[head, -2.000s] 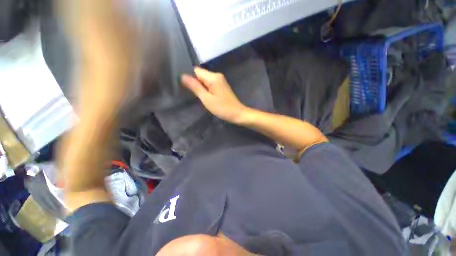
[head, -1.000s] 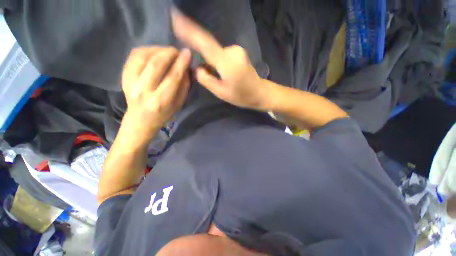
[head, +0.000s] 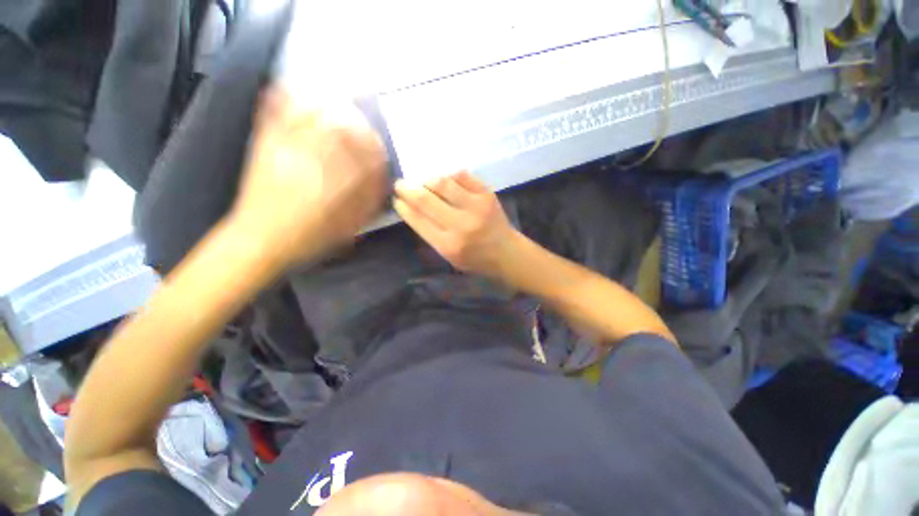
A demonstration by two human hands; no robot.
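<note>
A dark grey garment piece hangs over the table's front edge, beside and behind my left hand. My left hand is blurred, with its fingers curled on the cloth near the table edge; its exact finger contact is unclear. My right hand is just to its right, below the table edge, with its fingertips closed on a narrow dark edge of the cloth. The hands are close together. The part of the cloth between them is mostly hidden.
The white table's ruler edge runs across the top. Dark teal snips lie by white scraps, and a tan cord hangs over the edge. A blue basket stands right, holding dark cloth. Dark cloth covers my lap.
The large cloth spread in front of me has moved up and left onto the table. Both hands have moved with it to the table edge, and the table and snips have come into view.
</note>
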